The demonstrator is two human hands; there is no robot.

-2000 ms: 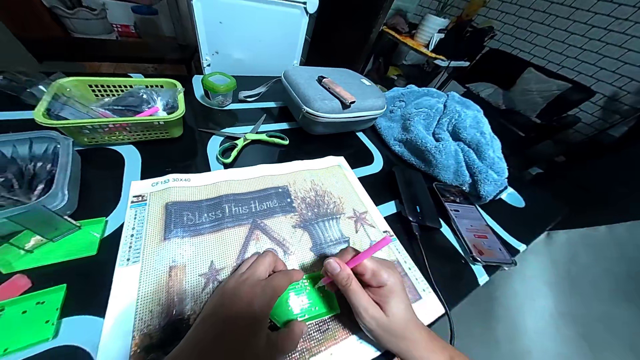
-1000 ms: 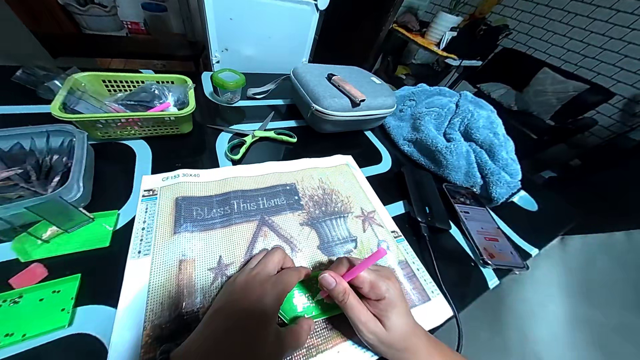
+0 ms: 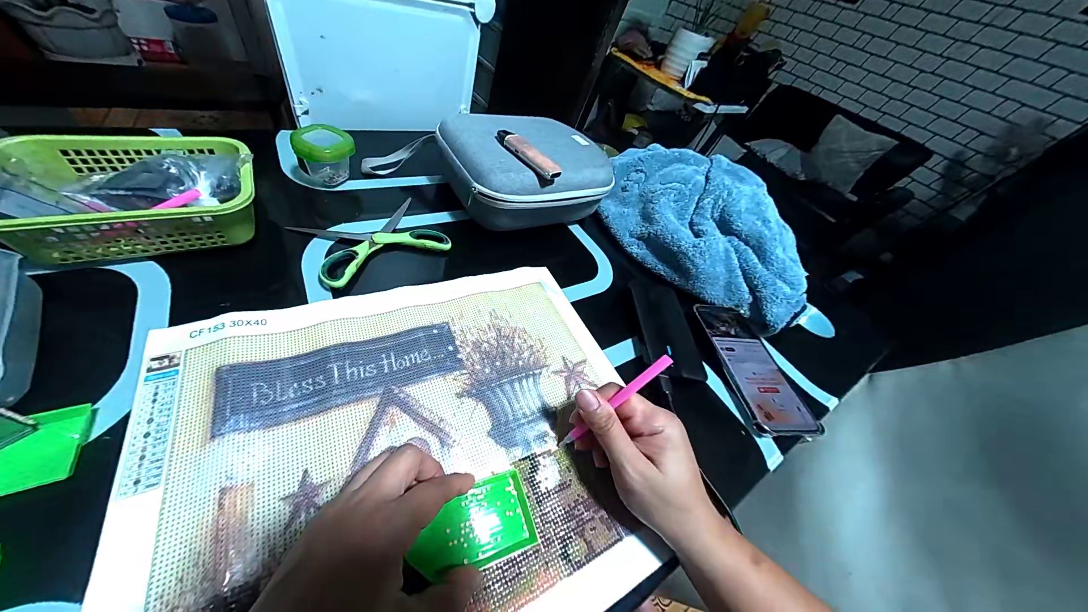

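A diamond painting canvas (image 3: 331, 365) lies on the dark table, its lower right part covered with small drills. My left hand (image 3: 374, 527) holds a green plastic drill tray (image 3: 489, 518) by its left end, over the lower middle of the canvas; small light drills are scattered in the tray. My right hand (image 3: 642, 450) grips a pink applicator pen (image 3: 629, 387) between thumb and fingers. The pen's tip points down at the canvas, just right of the printed pot's base and up and right of the tray.
Beyond the canvas are green-handled scissors (image 3: 374, 246), a grey zip case (image 3: 527, 187) with a small device on it, a green-lidded container (image 3: 323, 157) and a green basket (image 3: 127, 242). At right lie a blue fluffy cloth (image 3: 705, 229), a black power bank (image 3: 667, 331) and a phone (image 3: 761, 374). Another green tray (image 3: 47, 450) is left.
My right hand and the pink pen have moved from over the green tray to the canvas at its upper right. My left hand still holds the tray. The view has shifted somewhat.
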